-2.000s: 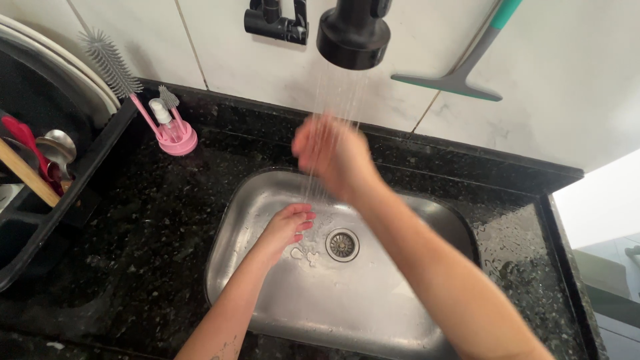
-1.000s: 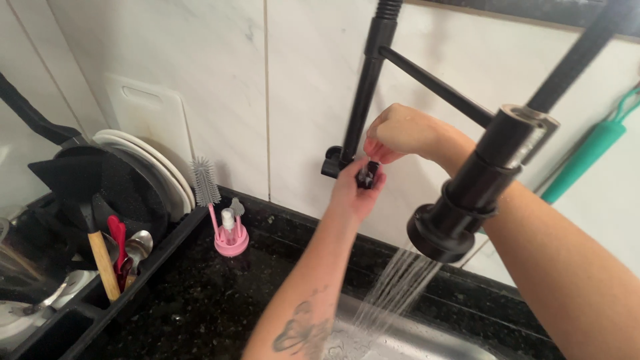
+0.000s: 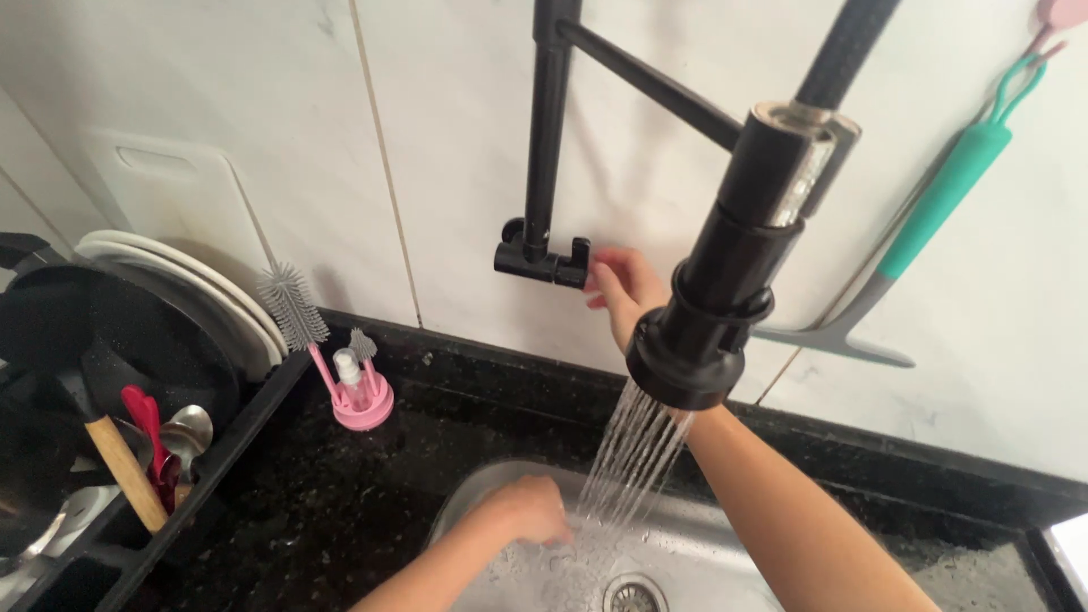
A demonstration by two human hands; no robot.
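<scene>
Water runs in several streams from the black faucet's spray head (image 3: 688,357) into the stainless steel sink (image 3: 527,586). My right hand (image 3: 625,285) reaches behind the spray head, its fingertips at the end of the black faucet valve (image 3: 544,262) on the wall; whether they grip it is not clear. Low over the sink's left part is my left hand (image 3: 531,510), beside the streams, fingers curled downward and partly hidden. Nothing shows in it. The drain strainer (image 3: 633,595) lies below the streams.
At the left, a black dish rack (image 3: 212,476) holds pans, white plates (image 3: 204,280), spoons and wooden-handled utensils. A pink brush holder (image 3: 365,408) stands on the black stone counter (image 3: 280,527). A teal-handled squeegee (image 3: 943,200) hangs on the wall, right; a white cutting board (image 3: 183,195) leans there, left.
My left hand has dropped from the faucet valve to the sink. My right hand stays by the valve, where it came from under the water. The view has shifted a lot since the first frame.
</scene>
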